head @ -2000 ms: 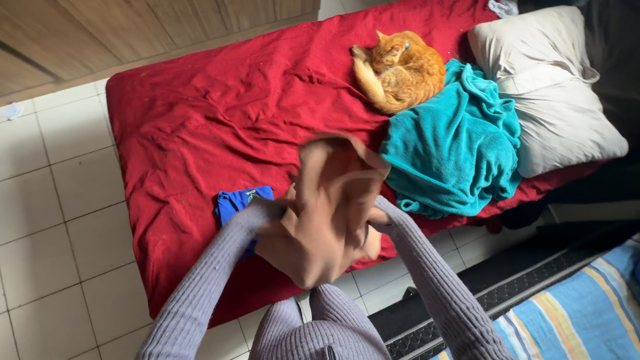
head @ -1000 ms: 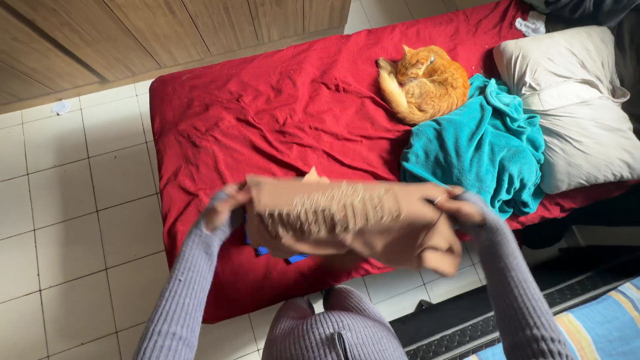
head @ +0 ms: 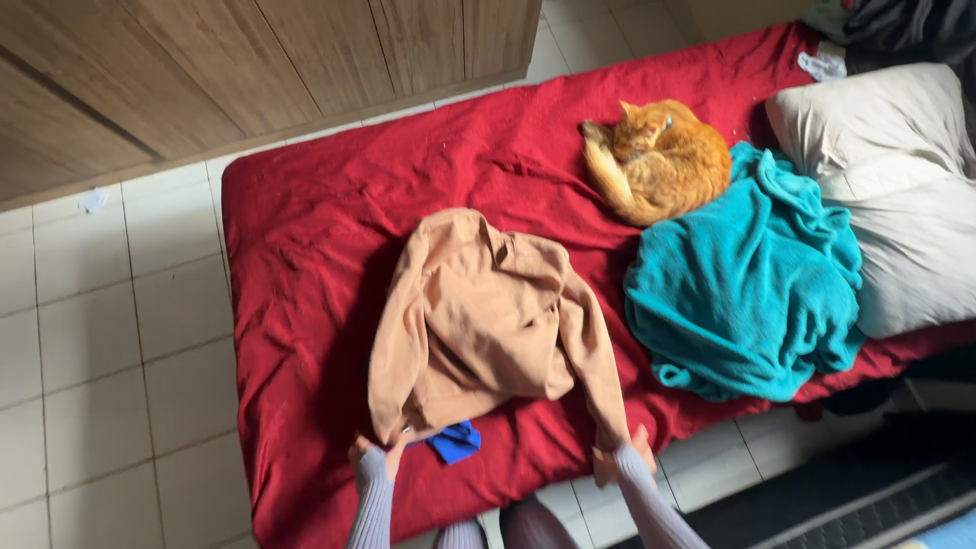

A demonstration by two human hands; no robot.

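A peach-coloured long-sleeved garment (head: 488, 328) with a collar or hood lies spread on the red sheet of the bed (head: 305, 305). My left hand (head: 377, 451) grips the cuff of its left-side sleeve, near the bed's front edge. Its other sleeve runs down to my right hand (head: 625, 457), which holds that cuff. Part of a blue cloth (head: 456, 442) shows from under the garment's lower edge, between my hands; the rest is hidden.
An orange cat (head: 663, 164) lies curled on the bed beside a teal blanket (head: 747, 282). Grey-white pillows (head: 900, 191) lie at the right. Wooden cabinet fronts (head: 267, 61) stand beyond the bed, with white floor tiles (head: 84, 343) at the left.
The garment was bunched, then held stretched sideways between both hands. Now it lies spread on the bed, and my hands are at its cuffs. More of the blue cloth showed earlier.
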